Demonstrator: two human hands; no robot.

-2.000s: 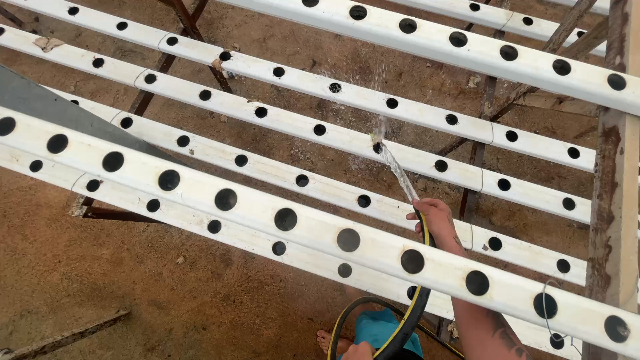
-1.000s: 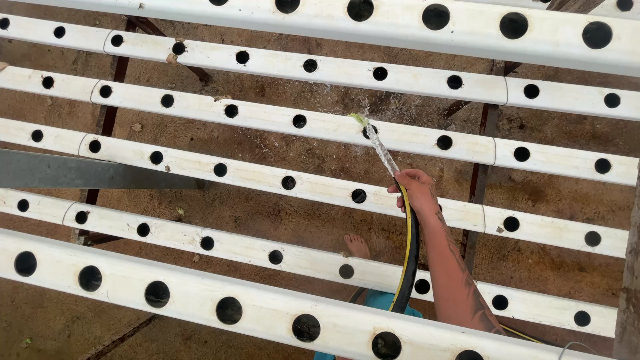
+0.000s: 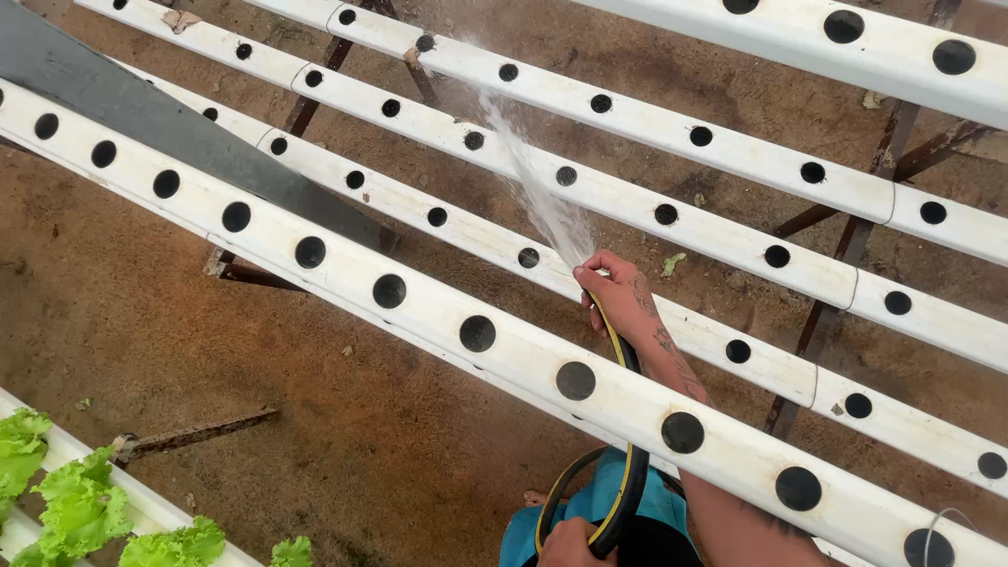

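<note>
My right hand (image 3: 614, 287) grips the end of a black garden hose with a yellow stripe (image 3: 630, 465), thumb at its mouth. A fanned jet of water (image 3: 535, 189) leaves it toward the upper left, over white hydroponic channels (image 3: 429, 185) with round holes. Low in the view, my left hand (image 3: 573, 543) holds a lower part of the hose, which loops beside it. The nearest white channel (image 3: 516, 346) crosses in front of my right forearm. The hose mouth itself is hidden by fingers and spray.
Rusty metal supports (image 3: 854, 236) hold the channels above bare soil. A grey panel (image 3: 189, 134) lies between channels at upper left. Lettuce plants (image 3: 79, 504) grow in a channel at lower left. Dry leaves (image 3: 181, 20) and a green leaf scrap (image 3: 672, 264) lie about.
The water has gone from a narrow jet to a wide fan thrown farther toward the upper left. A green scrap at the struck hole one second ago is no longer there. The view has shifted and turned.
</note>
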